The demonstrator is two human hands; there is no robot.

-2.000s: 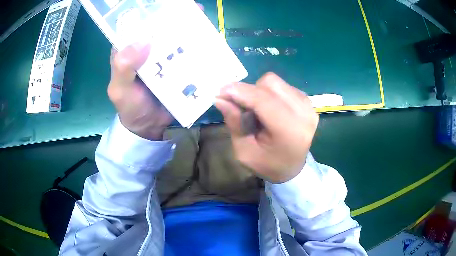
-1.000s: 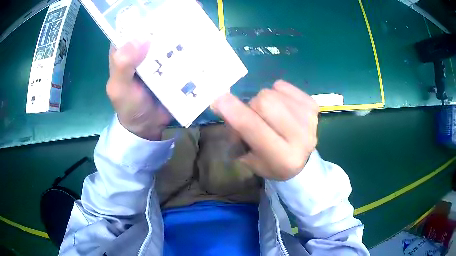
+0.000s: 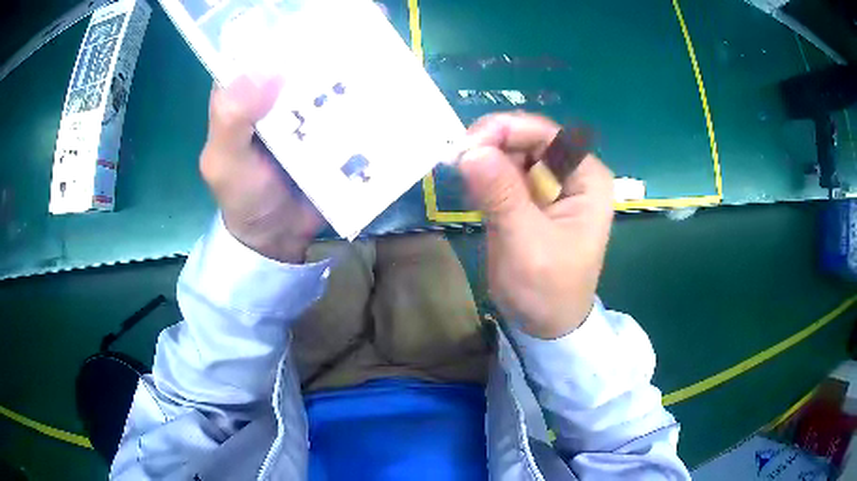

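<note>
A white printed carton (image 3: 376, 113) is tilted in front of me, its lower end pointing down and right. My left hand (image 3: 249, 178) grips its left edge, thumb on the printed face. My right hand (image 3: 545, 207) is at the carton's right corner. Its thumb and index finger are pinched there, touching or nearly touching the corner; whether they pinch anything is unclear. A small dark brown piece with a tan edge (image 3: 567, 152) is held among the other right fingers. The carton's underside is hidden.
Another printed carton (image 3: 89, 122) lies at the left of the green bench. Yellow tape (image 3: 707, 122) outlines an area with flecks and smears. A white strip (image 3: 628, 188) lies by the near tape. A black tool or fixture (image 3: 825, 122) stands at the right edge.
My right hand has moved up and right from the carton's lower edge to its right corner. The brown piece now shows in its fingers. The left hand and carton have barely moved.
</note>
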